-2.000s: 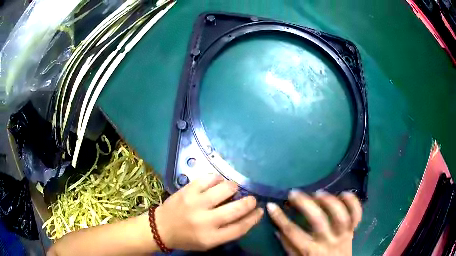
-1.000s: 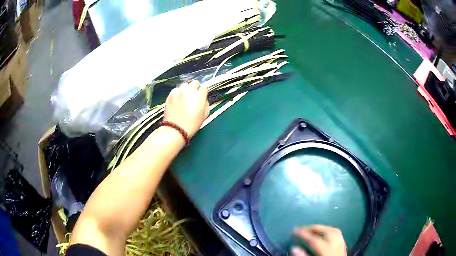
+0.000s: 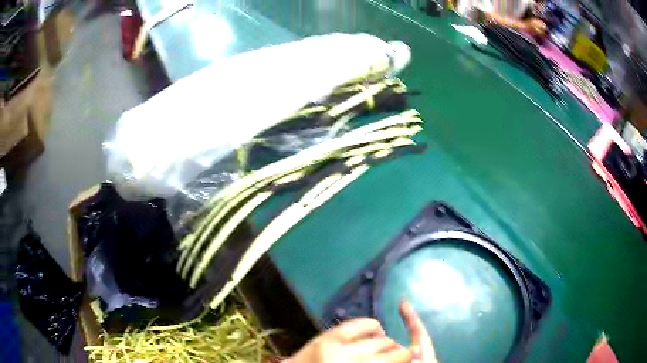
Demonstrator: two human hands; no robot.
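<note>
The black plastic frame point(image 3: 535, 292) with its large round opening lies flat on the green bench top at the lower right, turned cornerwise. My left hand point(image 3: 347, 343) is at the bottom edge over the frame's near-left side, fingers curled and blurred. My right hand point(image 3: 418, 334) is cut off by the bottom edge; a raised finger shows over the opening, close to my left hand. Whether either hand holds a strip cannot be told. The bundle of black and pale yellow strips point(image 3: 298, 186) fans across the bench's left edge.
A whitish plastic bag point(image 3: 248, 106) lies behind the strips. Below the bench's left edge, a carton point(image 3: 76, 237) holds yellow liner curls point(image 3: 184, 342) and black plastic bags point(image 3: 128, 241). Pink sheets point(image 3: 616, 186) with black parts lie at right. Another person's arm point(image 3: 516, 23) shows at top right.
My left hand has left the strip bundle and moved down to the frame beside my right hand. The view has shifted, so the bundle and frame appear lower. The strips' outer ends still overhang the carton.
</note>
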